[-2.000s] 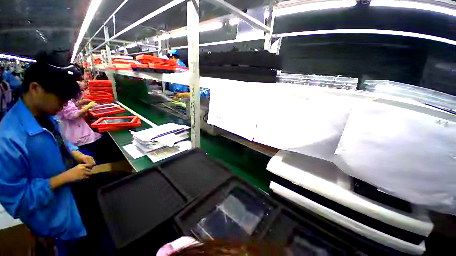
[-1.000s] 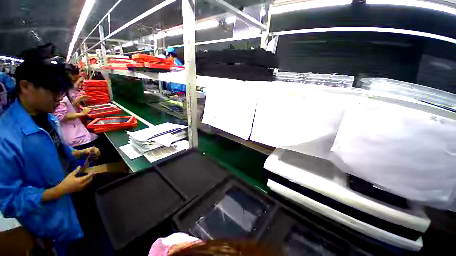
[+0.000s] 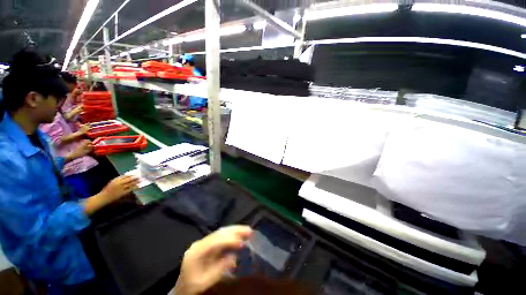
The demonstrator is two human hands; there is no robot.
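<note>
My left hand [image 3: 212,258] is at the bottom centre, blurred, fingers curled and apart, with nothing visible in it. It overlaps the left edge of a dark tablet [image 3: 277,245], which has bright glints like clear film and lies in a black tray. A dark, slightly shiny flat thing [image 3: 202,201] lies across the black trays beyond my hand; I cannot tell what it is. Another dark glossy item [image 3: 346,279] shows at the bottom edge. I cannot make out my right hand; a brown blur covers the bottom centre.
A person in a blue coat [image 3: 34,196] stands at left, one hand near the stack of papers [image 3: 170,161] by the white post [image 3: 213,86]. Red-orange trays [image 3: 118,144] line the green bench. White-edged trays [image 3: 386,230] are at right under hanging white sheets [image 3: 334,135].
My left hand has come up into view where a pink sleeve was. The dark flat thing now lies across the trays. The neighbour's hand has moved towards the papers. The view has shifted slightly.
</note>
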